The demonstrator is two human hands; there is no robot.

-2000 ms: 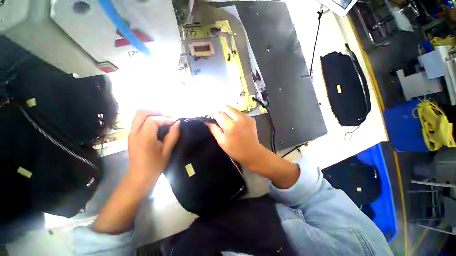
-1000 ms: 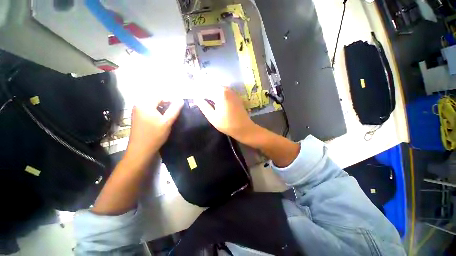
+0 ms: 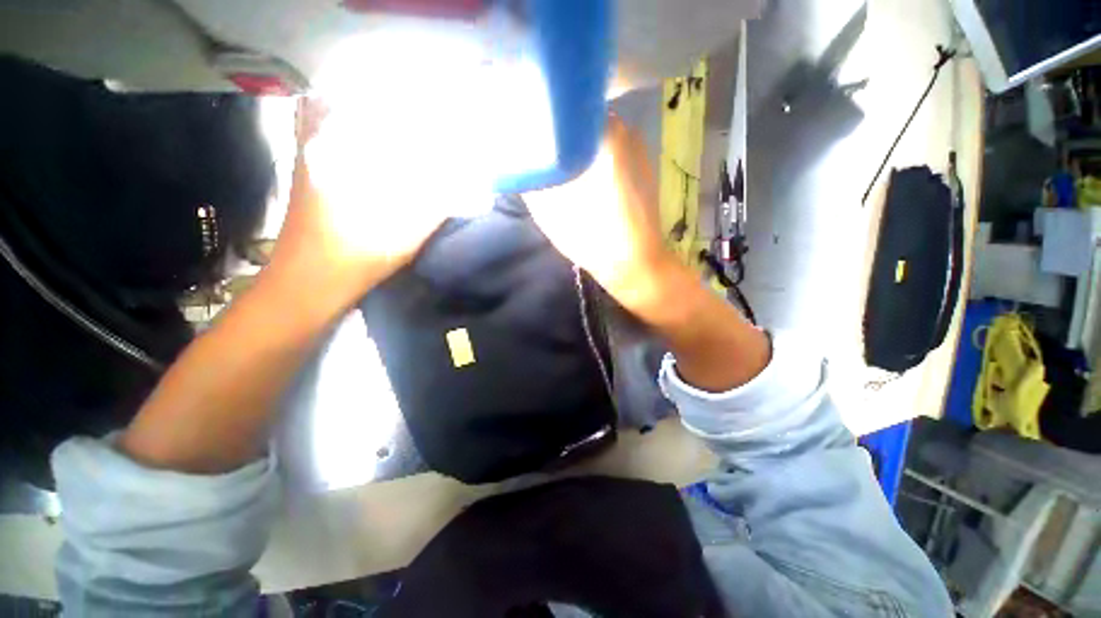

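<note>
A black bag [image 3: 495, 362] with a small yellow label lies in front of me on the machine bed, its zipper running down the right side. Its top end goes into strong lamp glare under the machine head [image 3: 676, 36]. My left hand [image 3: 338, 229] is at the bag's top left and my right hand [image 3: 604, 229] at its top right. The fingers of both hands are washed out by the glare, so their grip on the bag's top edge is hidden. A blue air hose [image 3: 575, 97] hangs across the view between the hands.
A pile of black bags [image 3: 97, 242] with long zippers lies at the left. Yellow tape [image 3: 682, 157] and dark-handled snips [image 3: 732, 199] are right of the machine. Another black bag [image 3: 912, 272] lies on the right table edge. A tablet [image 3: 1026, 36] stands at the upper right.
The view has moved closer to the machine head, and the hose now looms large. Both hands and the bag's top edge have gone further into the lamp glare.
</note>
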